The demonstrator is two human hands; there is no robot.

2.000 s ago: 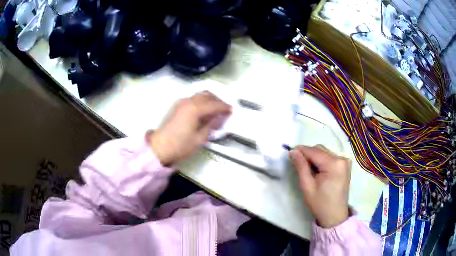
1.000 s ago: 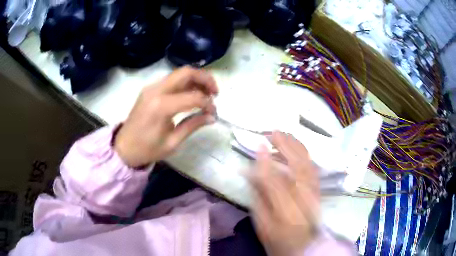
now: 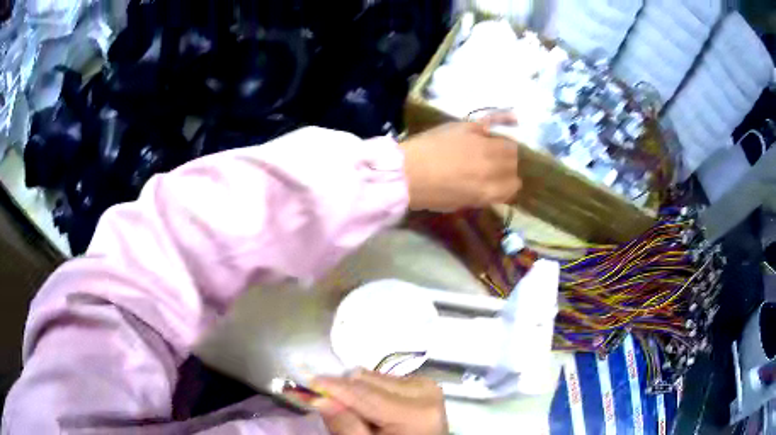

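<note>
The white wall-mount bracket (image 3: 536, 327) lies on the bench at lower centre, its round disc to the left and its squarish box to the right. Wires come out at the disc's lower edge. My right hand (image 3: 387, 403) is at the bottom, beside the disc, with its fingers closed on the wire ends; a small white connector shows past the fingertips. My left hand (image 3: 464, 166) is at the near wall of the open carton tray (image 3: 587, 191). Its fingertips are by the small white parts (image 3: 489, 64) with a thin wire near them; whether they grip anything is unclear.
Black inner shells (image 3: 255, 76) are piled at the back left. The wire harness bundle (image 3: 630, 285) lies right of the bracket, over blue-and-white striped packaging (image 3: 604, 386). Silvery-grey parts (image 3: 596, 119) fill the tray's right side. Stacked white covers (image 3: 664, 51) stand behind it.
My left hand has moved from above the bench to the carton. My right hand is lower and left, now on the wire ends. The bracket's disc now shows clearly; the view has shifted.
</note>
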